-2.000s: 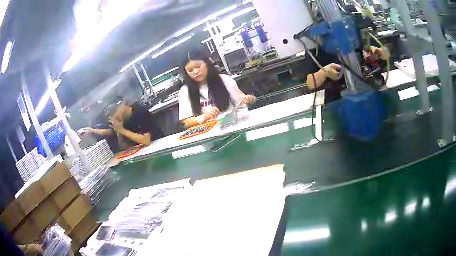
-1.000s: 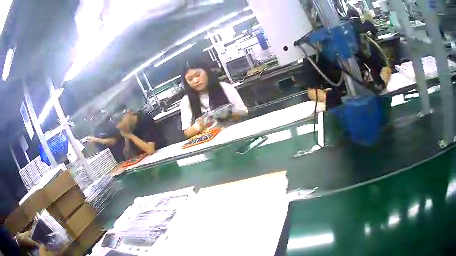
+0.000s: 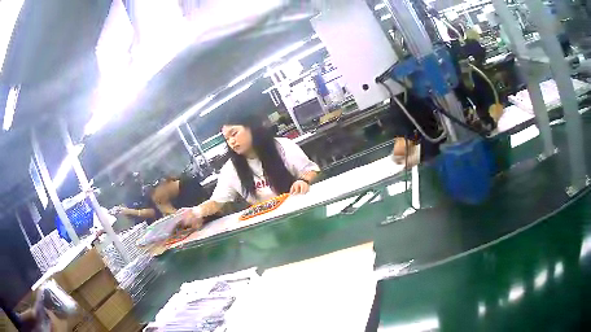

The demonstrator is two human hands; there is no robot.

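Neither of my hands is in view. A large bright white sheet (image 3: 317, 282) with a brownish back edge lies nearest in front of me at the bottom centre. To its left lies a spread of flat pieces in shiny clear bags (image 3: 207, 299), overlapping and cut off by the bottom edge. Glare and blur hide their details. At the bottom left corner, small blurred hands (image 3: 57, 318) hold something in a shiny clear bag (image 3: 59, 297). They look like another person's hands, from their size and place.
Brown cartons (image 3: 92, 275) stand at the left. The green belt (image 3: 447, 249) runs behind and right of the sheet. A blue machine head (image 3: 466, 170) on a post stands across it. A person in white (image 3: 262, 172) sits opposite beside an orange-edged tray (image 3: 264, 206).
The view has tilted up, so the sheet and bagged pieces sit lower. The person opposite has moved a bagged item left. The bottom left hands have shifted with their bag.
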